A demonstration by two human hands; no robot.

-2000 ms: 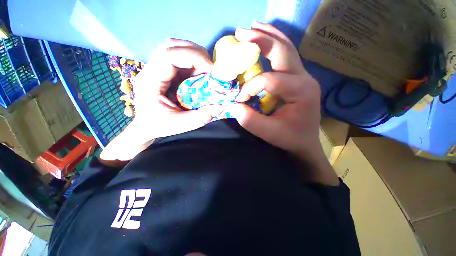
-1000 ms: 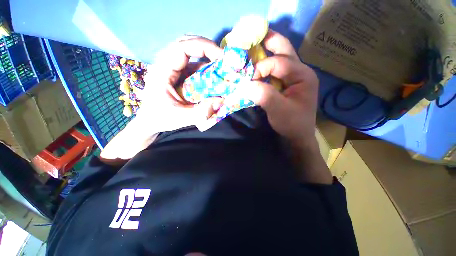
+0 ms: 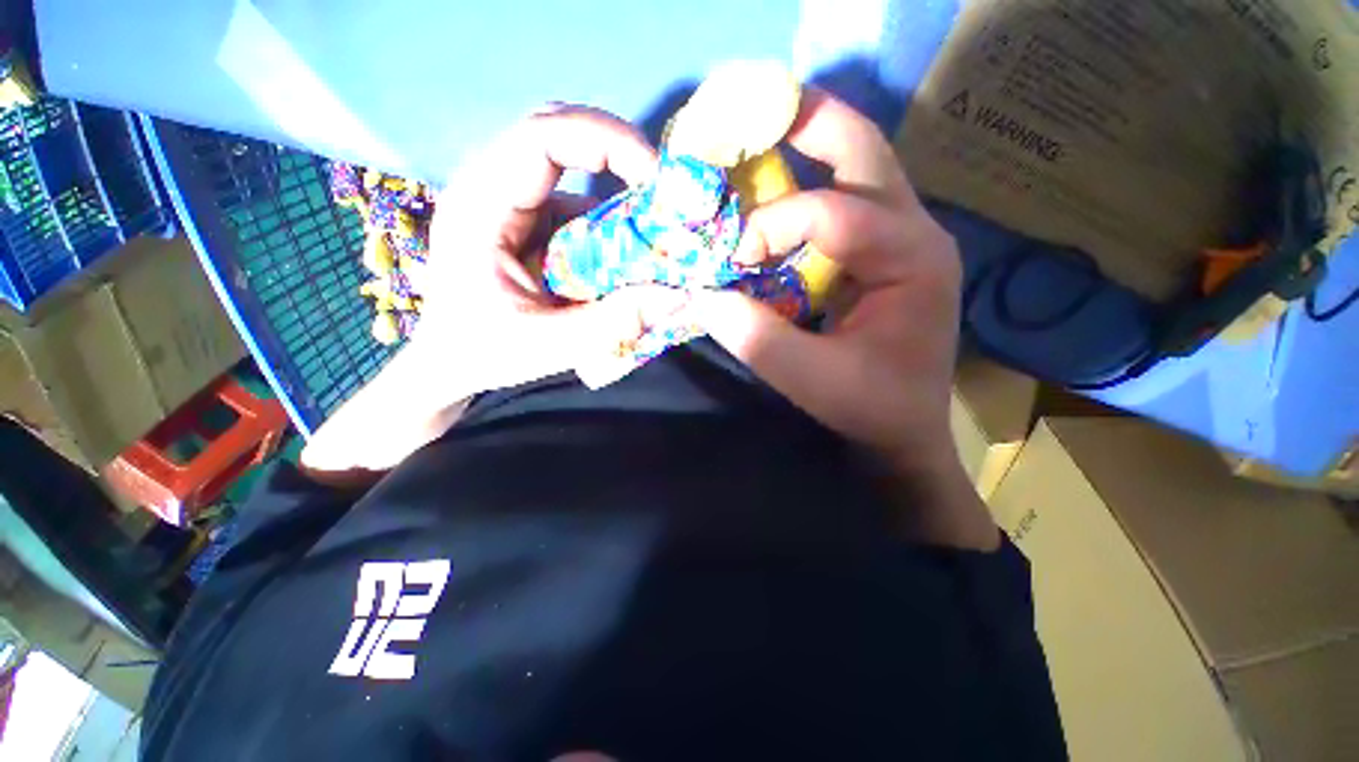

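Observation:
A small yellow plush doll [image 3: 741,113] is held between my two hands, close to my black top, its round head pointing up and away from me. Blue, red and white floral cloth [image 3: 634,246] is wrapped round its body, with a loose edge low between my hands. My left hand [image 3: 514,253] grips the cloth from the left, fingers curled over it. My right hand [image 3: 857,283] holds the doll and cloth from the right, thumb and fingertips pinching the cloth. The doll's far side is hidden by my fingers.
A dark glue gun [image 3: 1259,268] with an orange patch lies on a cardboard sheet [image 3: 1095,112] at the right, black cord beside it. A blue-green crate [image 3: 276,268] with small dolls [image 3: 392,253] stands left. A red stool [image 3: 201,447] and open cardboard boxes [image 3: 1133,581] are lower down.
The doll's head has tilted up and to the right compared with two seconds ago. The cloth has been shifted, and a loose edge now shows below. My right fingers have moved along the cloth.

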